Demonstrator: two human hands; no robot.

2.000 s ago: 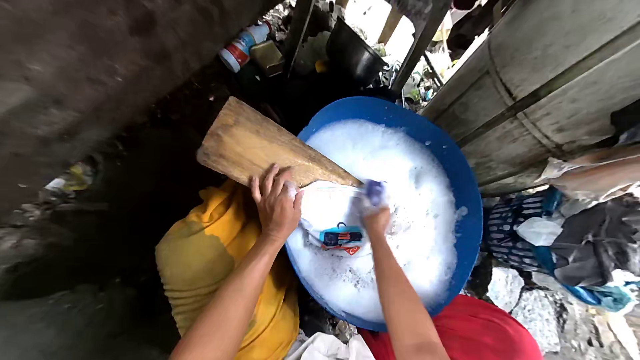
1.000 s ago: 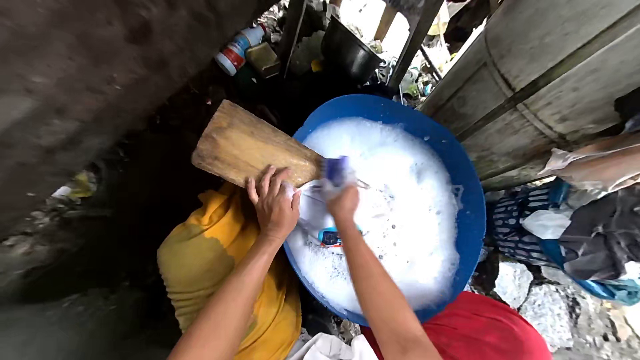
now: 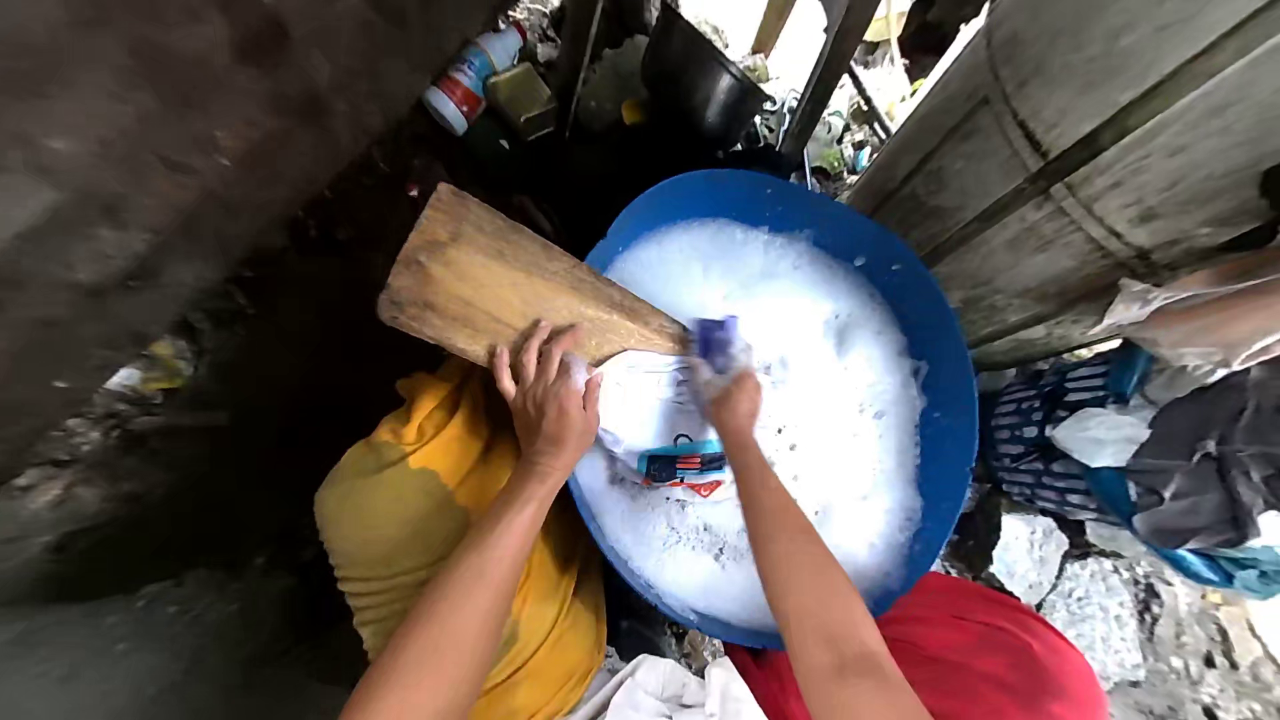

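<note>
A blue plastic basin (image 3: pixel 945 340) holds thick white suds (image 3: pixel 800 400). A wooden board (image 3: pixel 500 275) slants from the left over its rim, its narrow end in the basin. White wet cloth with a coloured print (image 3: pixel 640 410) lies on the board's lower end and in the suds. My left hand (image 3: pixel 548 400) presses the cloth's edge against the board, fingers spread on the wood. My right hand (image 3: pixel 732 395) grips a purple-and-white object (image 3: pixel 714 345), blurred, likely a scrub brush, over the cloth beside the board's narrow end.
Yellow fabric (image 3: pixel 400 520) lies left of the basin and red fabric (image 3: pixel 990 650) below it. A blue basket (image 3: pixel 1040 430) with clothes stands at right, near rocks (image 3: pixel 1095 610). A plastic bottle (image 3: pixel 475 80) and a dark pot (image 3: pixel 700 85) are behind. Grey sheeting (image 3: pixel 1080 150) leans at upper right.
My right hand has moved back and forth with the purple-and-white object, further over the board one second ago than now. The cloth's print shows more than it did then. My left hand stays on the board.
</note>
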